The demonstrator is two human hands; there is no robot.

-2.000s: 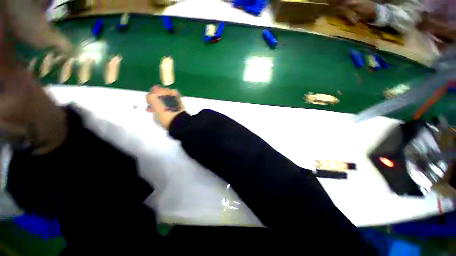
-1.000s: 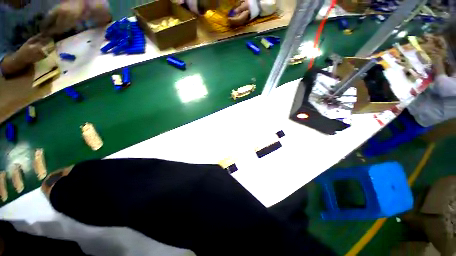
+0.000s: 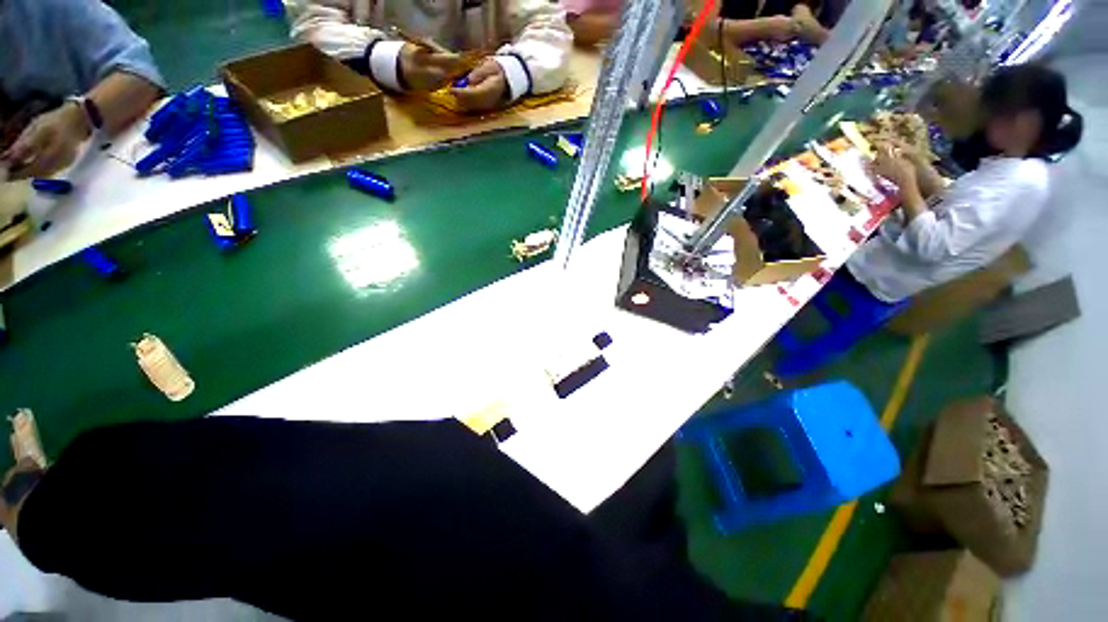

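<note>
My right hand (image 3: 17, 488) is a small part cut off by the left edge, at the end of a long black sleeve. Its fingers are hidden. A tan workpiece (image 3: 27, 437) lies just beyond it; whether they touch is unclear. Another tan workpiece (image 3: 162, 367) lies on the green belt. On the white surface are a black bar (image 3: 580, 377), a small black block (image 3: 603, 340) and a second black block (image 3: 504, 430) beside a yellowish strip (image 3: 482, 417) partly hidden by the sleeve. My left hand is out of view.
A black feeder (image 3: 666, 286) with a red light stands on the white table, near slanting metal posts (image 3: 598, 134) and a box of black parts (image 3: 778, 231). Blue cylinders (image 3: 369, 184) lie on the belt. A blue stool (image 3: 838, 437) is below right. People sit beyond and at right.
The view has swung right, showing the feeder, stool and a seated person. My right hand has gone from left of centre to the left edge. My left arm has left the picture.
</note>
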